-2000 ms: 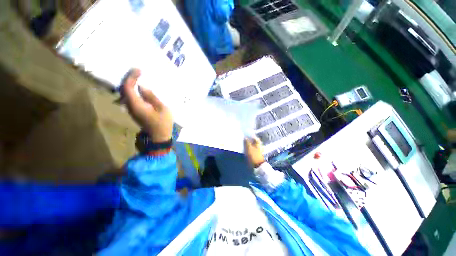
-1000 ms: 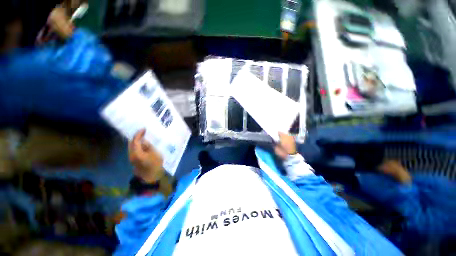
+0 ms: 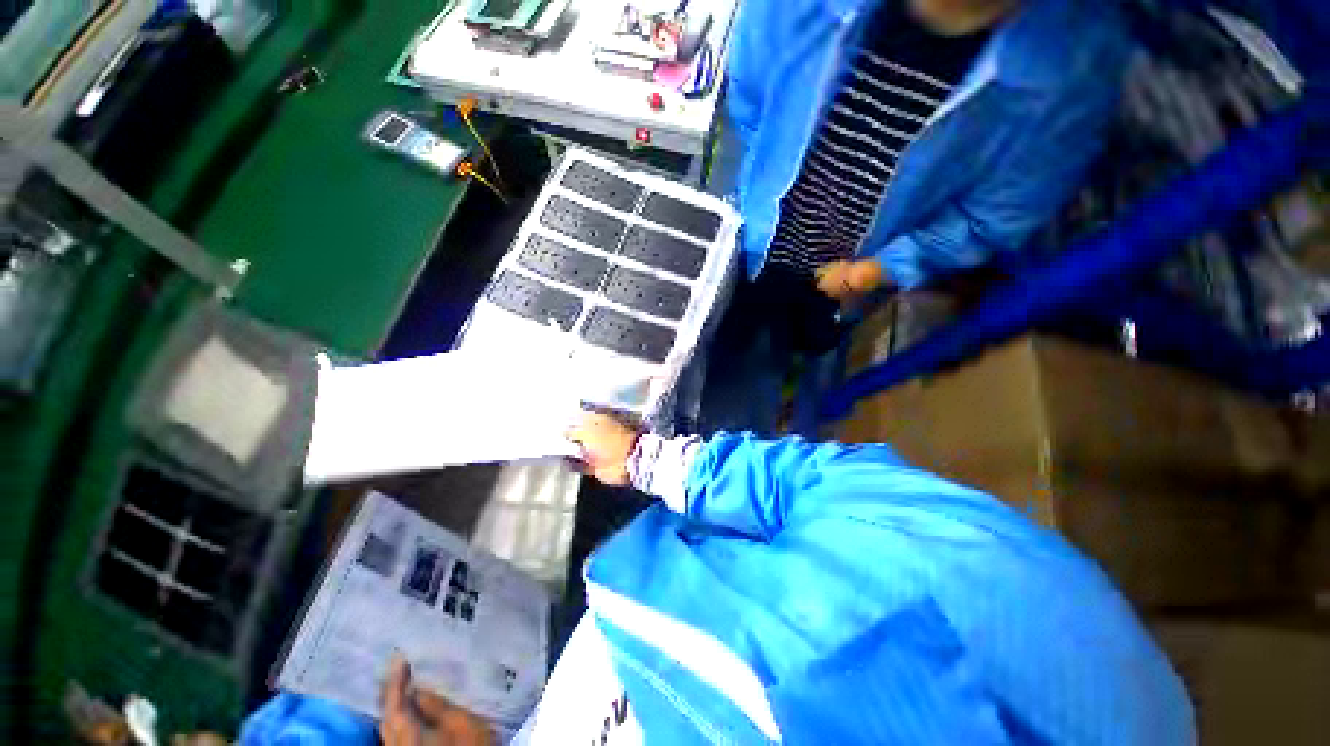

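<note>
My right hand (image 3: 605, 446) grips the right end of a blank white sheet (image 3: 438, 415), which extends leftward over the near end of a white component tray (image 3: 712, 299). The tray holds several flat dark parts (image 3: 591, 223). My left hand (image 3: 426, 714), at the bottom edge and partly cut off, is on the lower part of a printed work instruction sheet (image 3: 416, 605). Small dark pictures show on it. Its fingers lie over the sheet's face, and its thumb side is hard to make out.
A handheld meter (image 3: 416, 143) with orange leads lies on the green bench (image 3: 314, 241). A white bench machine (image 3: 562, 88) is behind it. A black tray (image 3: 168, 561) is at left. A person in a blue smock (image 3: 1006, 161) stands at right, near a blue bar (image 3: 1021, 313) and cartons (image 3: 1181, 466).
The view has swung round, so the bench is now at left and another person at right. Both sheets remain with my hands. The blank sheet now points left, off most of the dark parts.
</note>
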